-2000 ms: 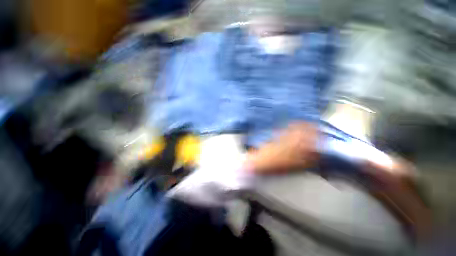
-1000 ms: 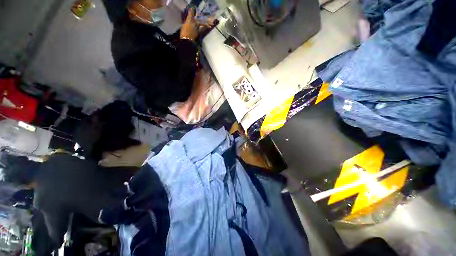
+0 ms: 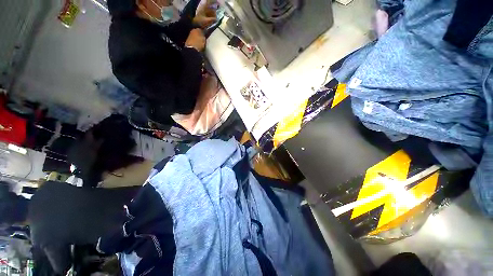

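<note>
A heap of light blue garments with navy parts (image 3: 211,210) hangs over an edge at the lower middle. More heathered blue garments (image 3: 421,81) lie at the upper right, with a navy piece and small white labels on them. Neither of my hands can be made out in the picture. A dark shape (image 3: 402,266) is cut off by the bottom edge; I cannot tell what it is.
Yellow-and-black tape (image 3: 292,123) runs along the white table (image 3: 311,75); a second taped edge (image 3: 392,194) lies lower right. Another person (image 3: 154,64) in dark clothes and a mask sits at the upper left. A dark grey cloth (image 3: 81,215) is at lower left.
The first earlier frame was blurred, with hands on blue cloth; those hands are gone from view. Since one second ago the view has shifted slightly, and the other person's hands have moved.
</note>
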